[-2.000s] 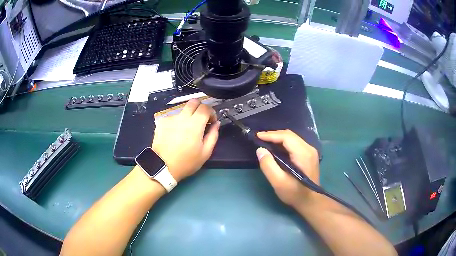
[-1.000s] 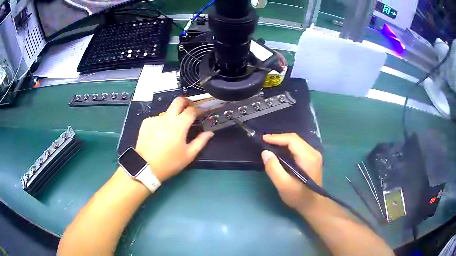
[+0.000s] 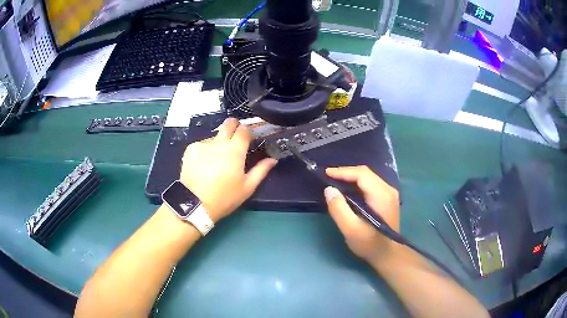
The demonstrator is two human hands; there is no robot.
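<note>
A grey LED strip module (image 3: 328, 131) with a row of several round seats lies slanted on the black work pad (image 3: 205, 186), partly under the microscope (image 3: 288, 68). My left hand (image 3: 225, 163), with a watch at the wrist, is at the strip's left end, thumb near its lower edge; whether its fingers grip the strip or solder wire cannot be told. My right hand (image 3: 364, 208) holds the black soldering iron (image 3: 367, 214) like a pen, its metal tip at the strip's leftmost seat.
A stack of strip modules (image 3: 64, 197) stands at the left, another strip (image 3: 126, 123) lies upper left. A black fan (image 3: 244, 84) is behind the microscope. The iron stand (image 3: 500, 217) with its sponge (image 3: 490, 254) and tweezers (image 3: 460, 230) are at the right.
The strip has shifted right over the last two seconds, and the iron's tip is now at its leftmost seat. My left hand moved left, then slightly back right. My right hand stays nearly in place.
</note>
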